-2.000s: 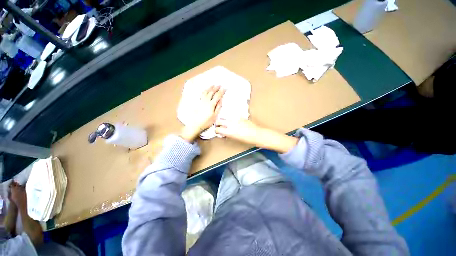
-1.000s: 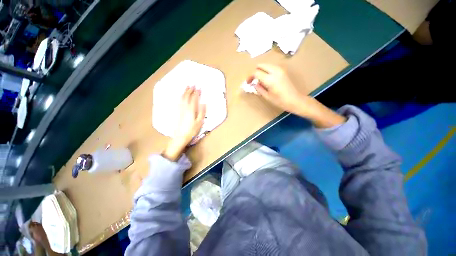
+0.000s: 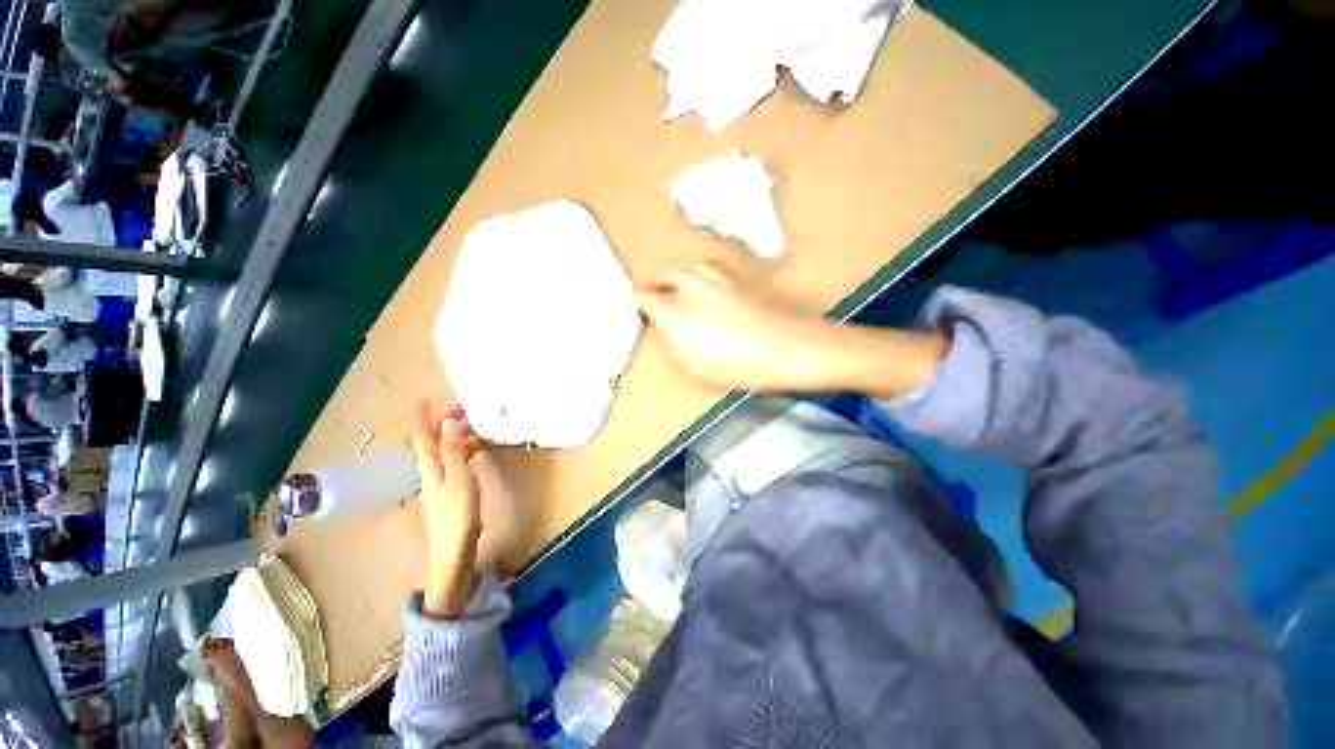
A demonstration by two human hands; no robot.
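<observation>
The white hexagonal housing [image 3: 539,325] lies on the brown cardboard sheet [image 3: 586,154]. My left hand [image 3: 451,476] is at its lower left edge, fingers spread, fingertips touching or very near the edge. My right hand [image 3: 710,329] is at its right edge with fingers curled; whether it grips the edge cannot be told. A crumpled white wiping cloth [image 3: 735,201] lies alone on the cardboard above my right hand. More white cloths [image 3: 761,56] lie heaped at the top. A translucent bottle [image 3: 366,486] with a metallic top lies left of my left hand in the view.
A stack of cream housings [image 3: 278,640] stands at lower left, beside another person's arm [image 3: 242,702]. A grey rail [image 3: 271,249] and dark green conveyor run along the left. Clear-bagged parts [image 3: 622,644] are low beside my lap. Dark clothing of another person shows at upper right.
My right hand has let go of the small cloth, now on the cardboard, and moved left to the housing's edge. My left hand has moved off the housing's face to its lower left edge. The view has turned.
</observation>
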